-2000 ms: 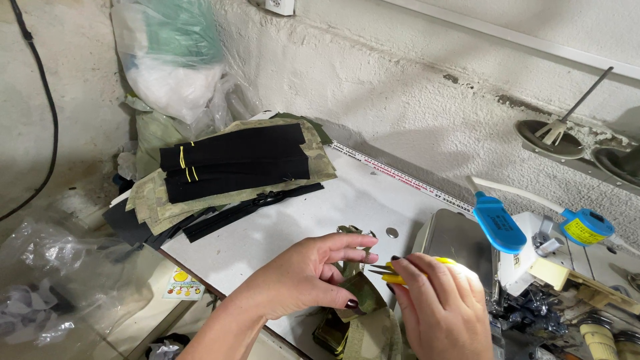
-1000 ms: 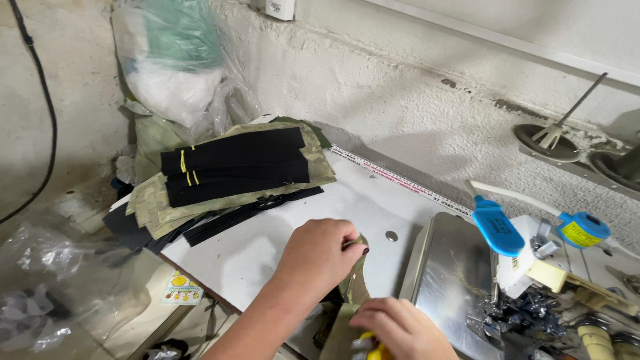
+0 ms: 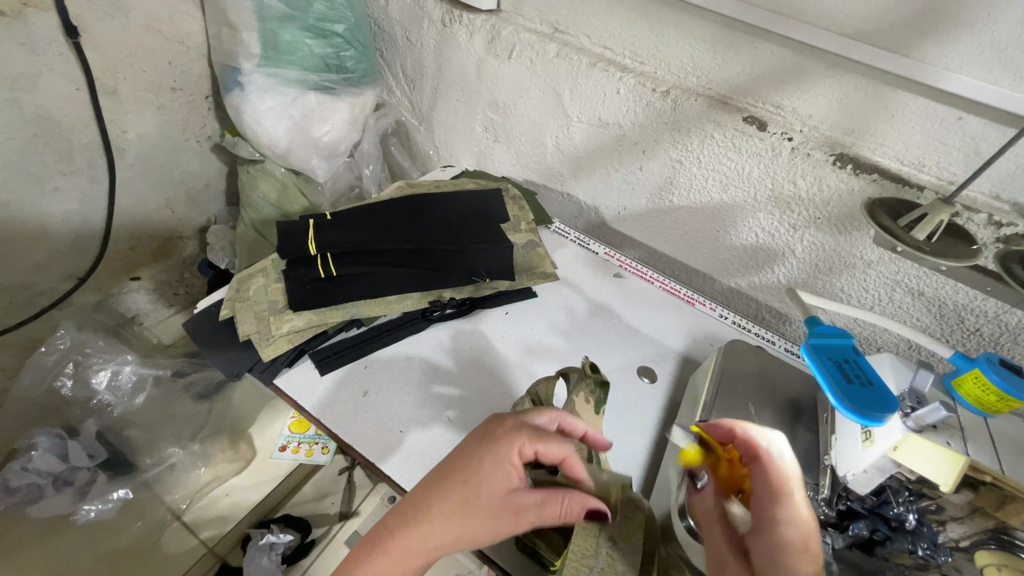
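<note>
My left hand (image 3: pixel 532 472) is at the lower middle, its thumb and fingers on a camouflage fabric strip (image 3: pixel 612 532) that hangs over the near part of the white table (image 3: pixel 472 376). More of the camouflage cloth loops up behind the fingers. My right hand (image 3: pixel 760 496), to the right, is closed around a small yellow-handled cutting tool (image 3: pixel 720 464), blurred and partly hidden by the fingers. Farther back on the table lie black fabric pieces (image 3: pixel 400 248) with yellow thread, stacked on camouflage panels (image 3: pixel 528 240). A black zipper (image 3: pixel 424 324) rests in front of them.
A sewing machine (image 3: pixel 744 400) stands at right, with blue-cased devices (image 3: pixel 848 372) beside it. A printed measuring tape (image 3: pixel 640 276) runs along the table's back edge. A metal disc (image 3: pixel 646 374) lies on the tabletop. Plastic bags (image 3: pixel 296 96) are piled at the back left.
My right hand has moved up and right from the cloth, still holding the yellow tool. My left hand has come down onto the strip, and its fingers have spread.
</note>
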